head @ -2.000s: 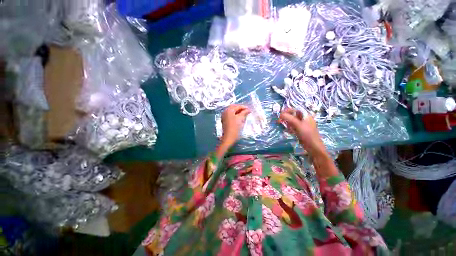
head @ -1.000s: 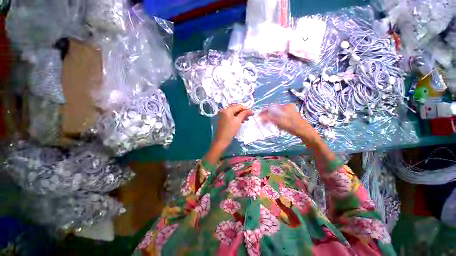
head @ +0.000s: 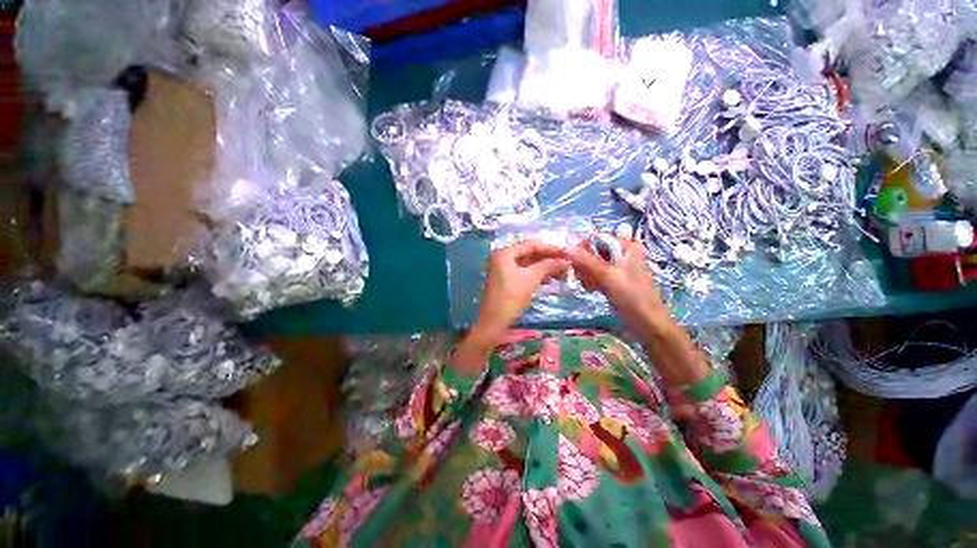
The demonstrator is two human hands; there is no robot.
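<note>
My left hand [head: 522,280] and my right hand [head: 618,280] meet at the fingertips in front of me, over the clear plastic sheet [head: 793,289]. A small coiled white cable [head: 606,247] shows at my right fingers, which hold it. My left fingertips are pinched at its near side; what they hold is too small to tell. A pile of coiled cables [head: 468,171] lies beyond my left hand. A larger heap of white cables [head: 750,161] lies to the right. A bright white sheet is partly hidden behind my hands.
Flat clear bags [head: 562,75] and a white stack [head: 651,84] lie beyond. Bulging bags of cables [head: 287,248] and a cardboard box [head: 169,171] stand left. A white bottle [head: 930,237] and red box [head: 943,271] are at right. Long cable strands [head: 795,401] hang below the bench edge.
My right hand has gone from the right heap's near edge to meet my left hand. A coiled cable now shows at its fingers. The view has shifted slightly.
</note>
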